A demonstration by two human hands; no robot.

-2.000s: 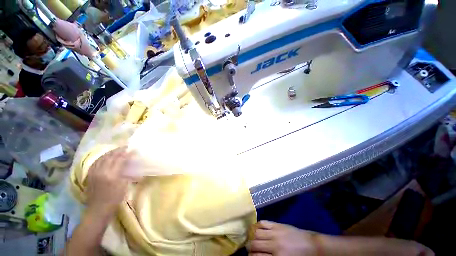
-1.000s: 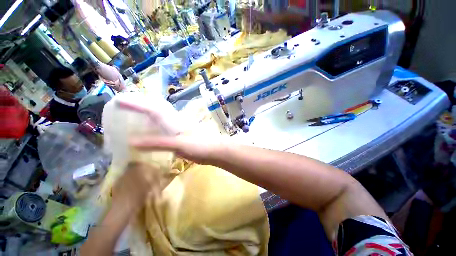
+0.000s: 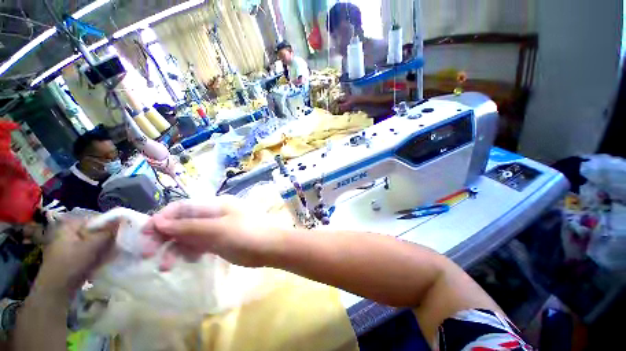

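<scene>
A pale yellow garment (image 3: 274,319) with a cream-white sheer layer (image 3: 154,291) hangs in front of me, left of the sewing machine (image 3: 384,154). My left hand (image 3: 75,250), blurred, holds the upper left edge of the sheer layer, raised off the table. My right hand (image 3: 202,233) reaches across to the left, its fingers closed on the same raised sheer cloth. The lower part of the garment is cut off by the bottom edge of the picture. The needle area (image 3: 314,216) is to the right of my right hand.
Blue snips (image 3: 422,211) and a red-and-yellow slim tool (image 3: 456,197) lie on the machine bed. White thread cones (image 3: 355,58) stand behind the machine. A masked person (image 3: 93,168) sits at the left, and other people are farther back. Yellow fabric (image 3: 309,137) is piled beyond the machine.
My right hand has come up from the lap across to the left. The sheer layer is lifted and moved left in both hands. The view has tilted up, showing more of the room.
</scene>
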